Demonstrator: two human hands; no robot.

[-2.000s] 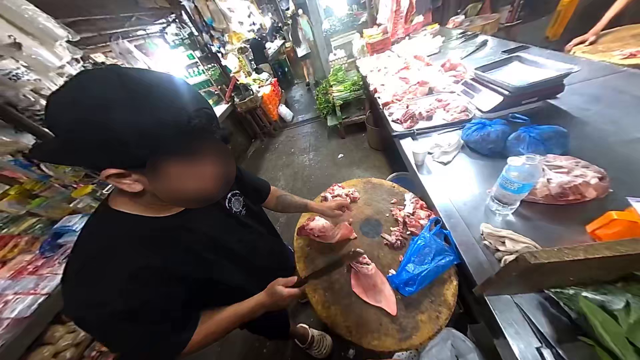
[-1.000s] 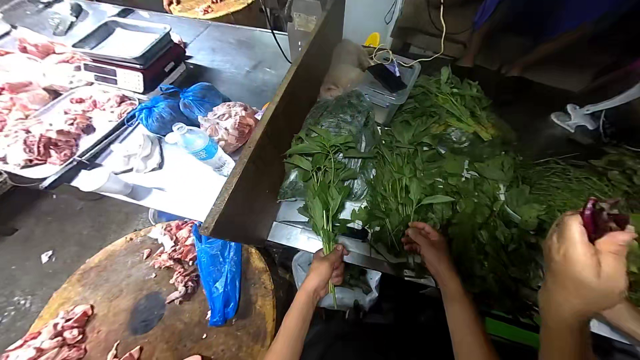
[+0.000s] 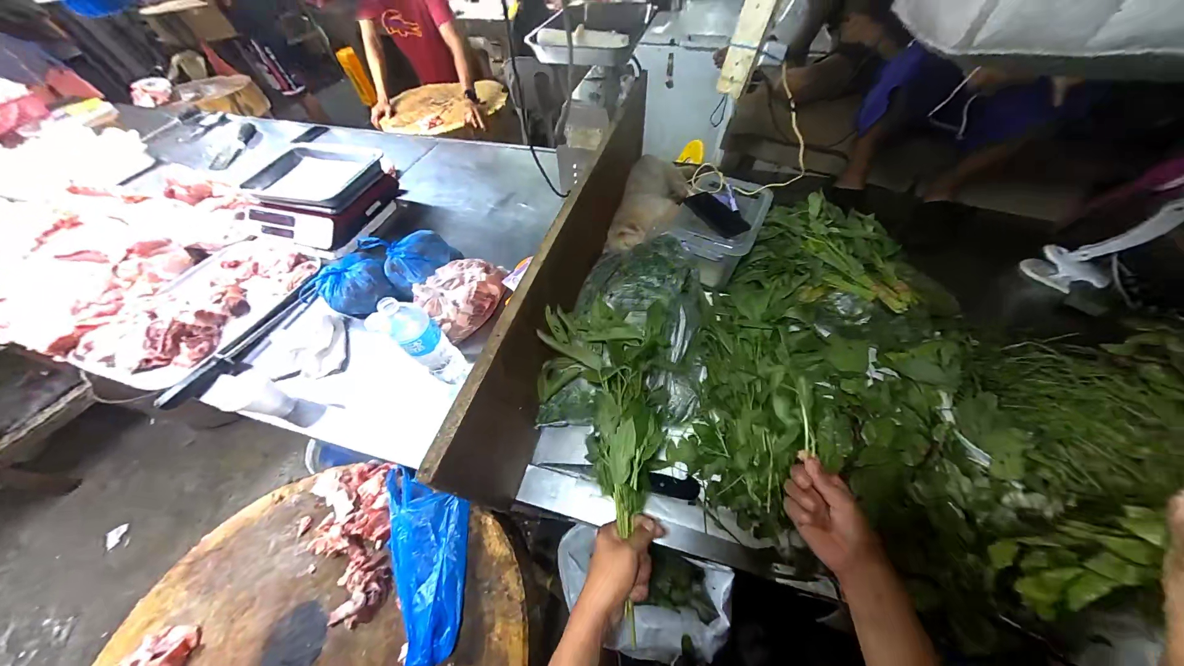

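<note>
My left hand is closed around the stems of a bunch of leafy greens, whose leaves point away from me. To its right, my right hand pinches a thin green sprig upright between thumb and fingers, in front of a heap of leafy greens. A black-handled knife lies on the metal counter between the two hands, its blade partly covered by the held bunch. Below my left hand hangs a white plastic bag with some greens inside.
A wooden partition separates the greens from a steel counter with meat, a scale and a water bottle. A round chopping block holds meat scraps and a blue bag. Another person's hand shows at the right edge.
The view has swung from a person cutting meat to the greens. Since one second ago, the other person's hand with a dark red item has mostly left view at right, and my right hand has a sprig raised.
</note>
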